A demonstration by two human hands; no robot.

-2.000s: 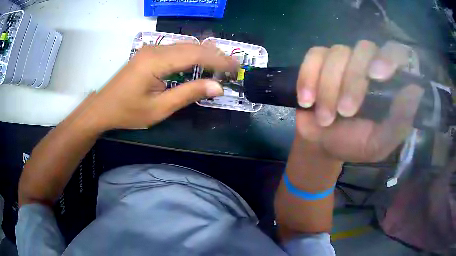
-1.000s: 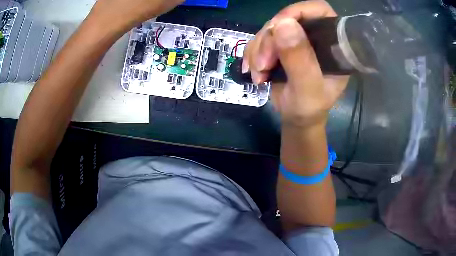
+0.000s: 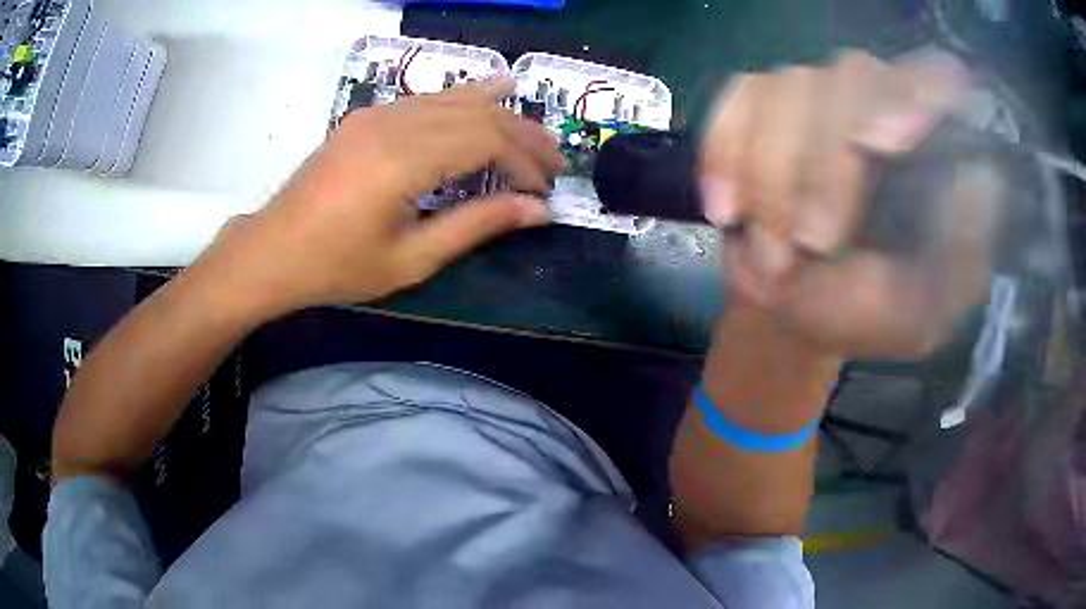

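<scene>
Two white housing halves lie side by side on the dark green bench. The left housing [image 3: 455, 69] is mostly covered by my left hand [image 3: 399, 196]. The right housing [image 3: 637, 98] shows a green circuit board [image 3: 576, 129] with a yellow block and thin red and black wires. My left hand reaches over both, its fingertips at the right housing's left part; what they hold, if anything, is hidden. My right hand [image 3: 834, 214], blurred, is closed around the black electric screwdriver [image 3: 653, 176], held sideways with its nose over the right housing. The bit cannot be seen.
Stacked housings [image 3: 101, 95] stand at the far left beside a white sheet [image 3: 244, 131]. The edge of a blue bin [image 3: 512, 2] shows at the top. Clear plastic, a thin cable and dark reddish cloth [image 3: 1006, 506] are at the right.
My left hand has come back from the blue bin to over the housings. My right hand has drawn the screwdriver back to the right, off the right housing's board, and turned it.
</scene>
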